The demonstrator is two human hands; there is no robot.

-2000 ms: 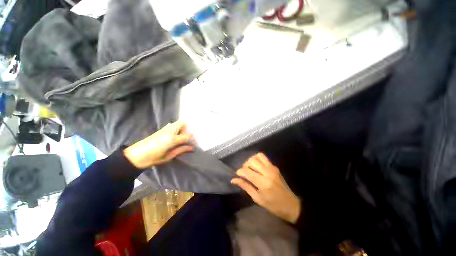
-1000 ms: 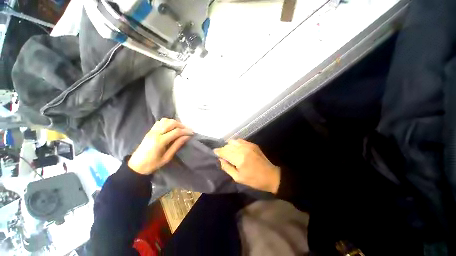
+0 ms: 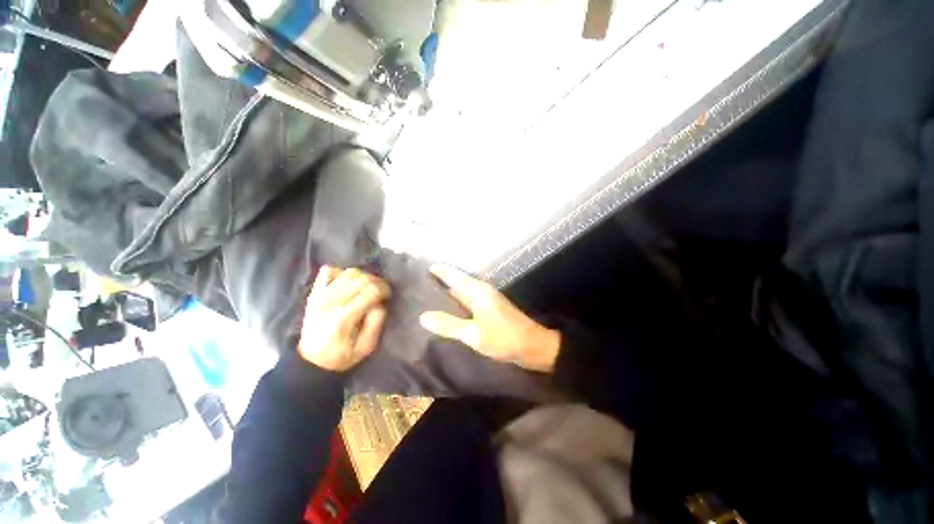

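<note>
The dark-grey jacket (image 3: 154,154) lies bunched on the table left of the machine head, its zipper line (image 3: 200,174) running diagonally. A sleeve (image 3: 348,205) comes down from it over the table's front edge. My left hand (image 3: 346,317) has its fingers curled on the sleeve cloth, gripping it. My right hand (image 3: 492,325) lies on the same cloth to the right, thumb and forefinger apart, pressing on it; whether it pinches any cloth is hard to tell. The sewing machine's needle area (image 3: 399,97) is above my hands, with no cloth clearly under it.
The white table (image 3: 553,154) has a tape-like front edge (image 3: 614,200). A flat brown piece (image 3: 597,17) lies at the top. Dark-grey garments (image 3: 860,235) hang at right. A grey device (image 3: 118,404) stands at left, a red object (image 3: 330,496) below.
The view has turned onto the needle area since the first frame. My left hand has curled and moved slightly right and down; my right thumb and forefinger have spread over the cloth.
</note>
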